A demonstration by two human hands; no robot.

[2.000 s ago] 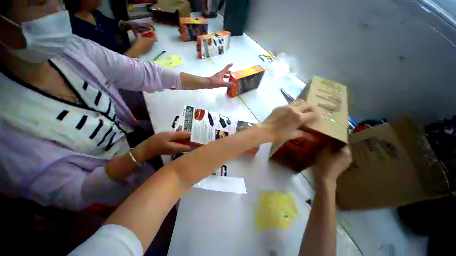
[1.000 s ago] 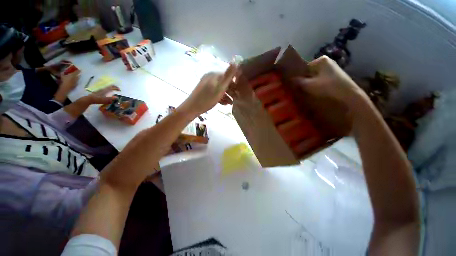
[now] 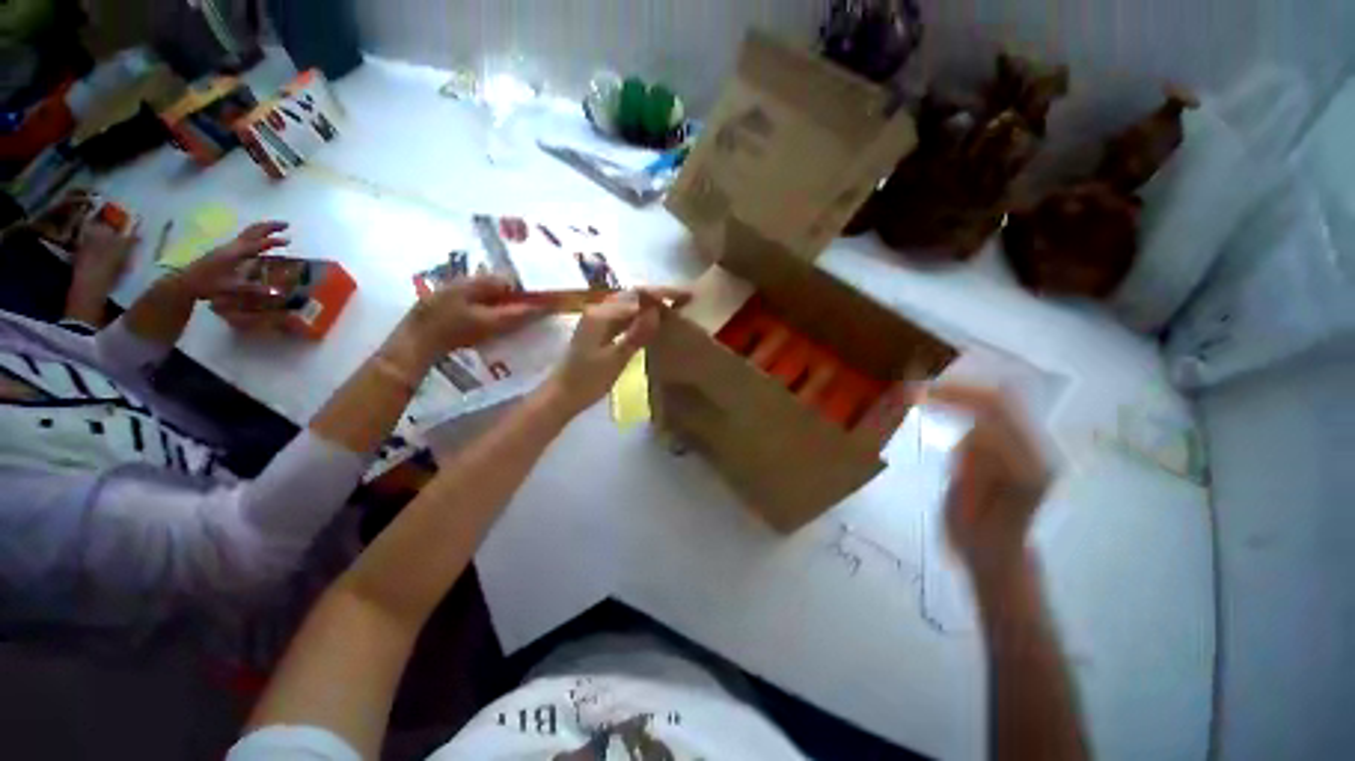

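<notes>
An open brown inner carton stands on the white table in front of me, flaps up. A row of orange retail boxes shows inside it. My left hand is at the carton's upper left corner, fingers bent, beside a thin orange edge near the neighbour's hand; what the fingertips hold cannot be told. My right hand is blurred, just right of the carton's right corner, with nothing seen in it.
A co-worker's hand reaches in from the left; another is by a retail box. A larger brown carton stands behind mine. Dark wrapped items lie along the wall. A yellow paper shows left of the carton.
The carton has come down from my tilted hold and stands on the table. My right hand has left its inside and moved to the right. The view has shifted.
</notes>
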